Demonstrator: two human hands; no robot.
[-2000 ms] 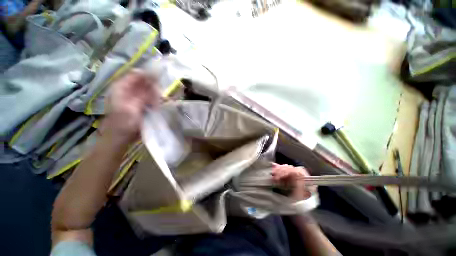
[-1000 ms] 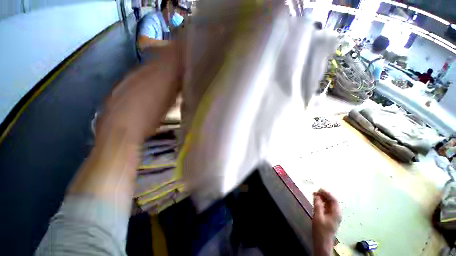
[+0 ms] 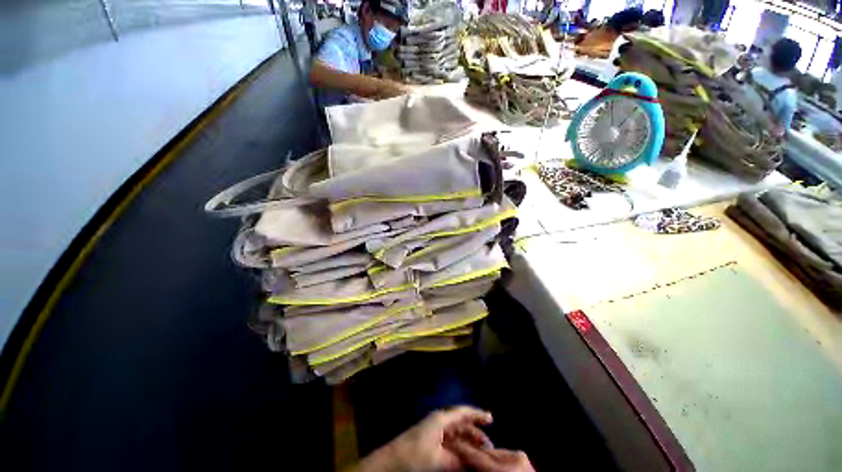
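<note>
A tall pile of beige-grey tote bags (image 3: 388, 267) with yellow edge trim stands left of the table. The top bag (image 3: 406, 180) lies with its handle loop (image 3: 249, 194) hanging out to the left. My left hand (image 3: 466, 441) is low at the bottom edge, below the pile and apart from it, empty with its fingers partly curled. I cannot make out my right hand.
The worktable (image 3: 711, 359) is on the right, with a red strip (image 3: 628, 387) along its edge. A turquoise fan (image 3: 617, 129), white bottle (image 3: 677, 166) and more bag piles (image 3: 512, 69) stand behind. A masked person (image 3: 355, 55) is at the back left.
The bag my left hand was lifting is out of my hand, and a bag lies on top of the pile. My left hand has dropped low. My right hand has left the table edge.
</note>
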